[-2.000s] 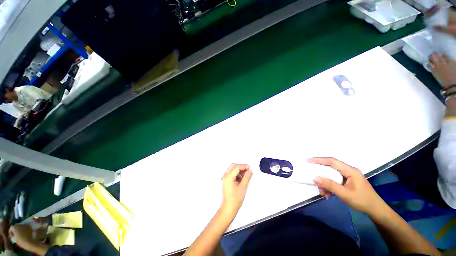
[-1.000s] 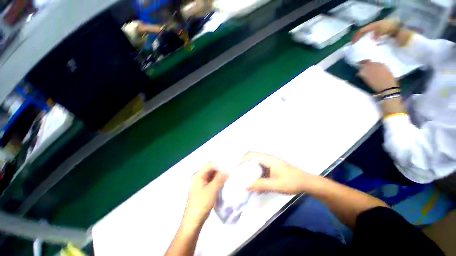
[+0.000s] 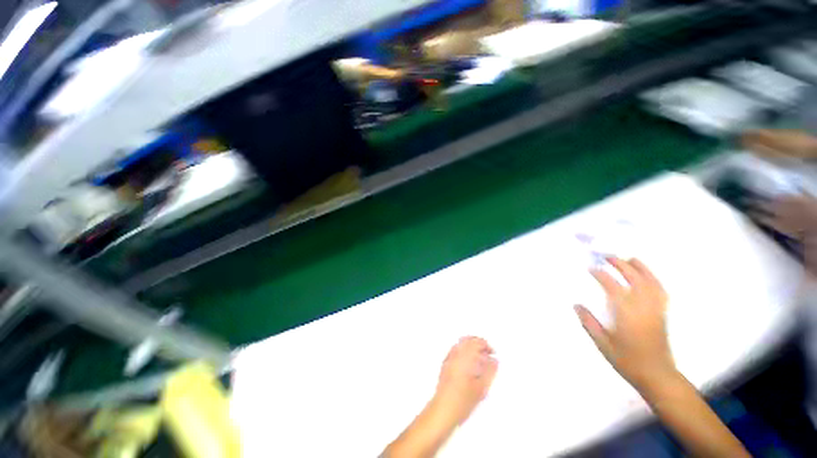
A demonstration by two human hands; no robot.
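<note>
The picture is blurred. The white bench cover (image 3: pixel 358 394) lies under both hands. A hazy grey-violet patch, which looks like a bagged device (image 3: pixel 591 249), lies on the cover at the fingertips of my right hand (image 3: pixel 634 322). The device's white body cannot be told from the cover. My right hand has its fingers spread; whether it touches the device is not clear. My left hand (image 3: pixel 468 368) is over the middle of the cover with its fingers curled, and nothing shows in it.
A green conveyor belt (image 3: pixel 385 259) runs behind the bench. White trays (image 3: pixel 703 106) stand on it at the far right. A neighbour's blurred hands (image 3: pixel 788 210) are at the right edge. A yellow sheet (image 3: pixel 199 413) hangs at the bench's left end, beside a pale metal post (image 3: pixel 107 313).
The view has swung. The wrapped device that was between both hands now lies farther back on the cover. My right hand has reached out and opened. My left hand has come away from the device.
</note>
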